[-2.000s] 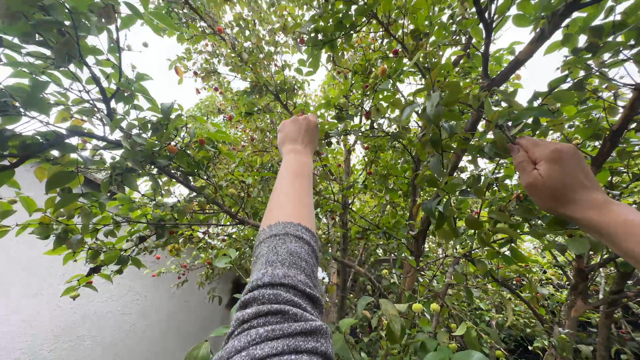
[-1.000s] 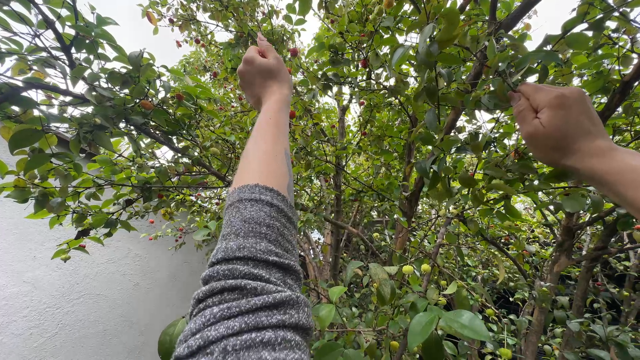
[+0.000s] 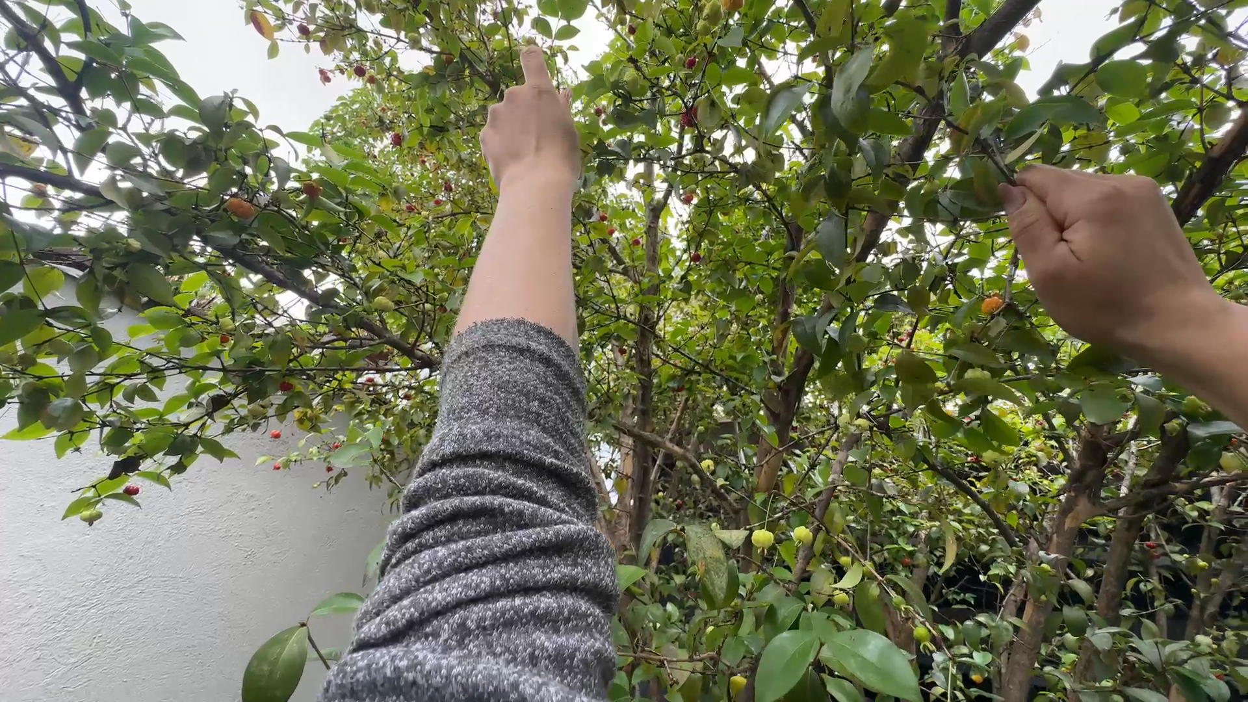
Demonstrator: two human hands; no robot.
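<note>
My left hand point(image 3: 531, 127) is raised into the foliage at the upper middle, its back to me and the index finger pointing up. The other fingers curl away from view, so whether they hold anything is hidden. At the right, my right hand point(image 3: 1097, 253) is closed on a thin leafy branch point(image 3: 994, 161), thumb and fingers pinched around it. Small red fruits hang among the leaves, one dark red fruit point(image 3: 689, 117) to the right of my left hand. An orange fruit point(image 3: 992, 304) hangs just below and left of my right hand.
A dark bough point(image 3: 292, 283) crosses the left side in front of a pale rough wall point(image 3: 195, 575). Upright trunks point(image 3: 780, 419) stand at the middle and right. Ribbed green-yellow fruits point(image 3: 762, 538) and broad leaves point(image 3: 868, 663) hang low.
The index finger of my left hand now points up; two seconds ago that hand looked like a closed fist. My right hand keeps its hold on the branch. The view has shifted somewhat.
</note>
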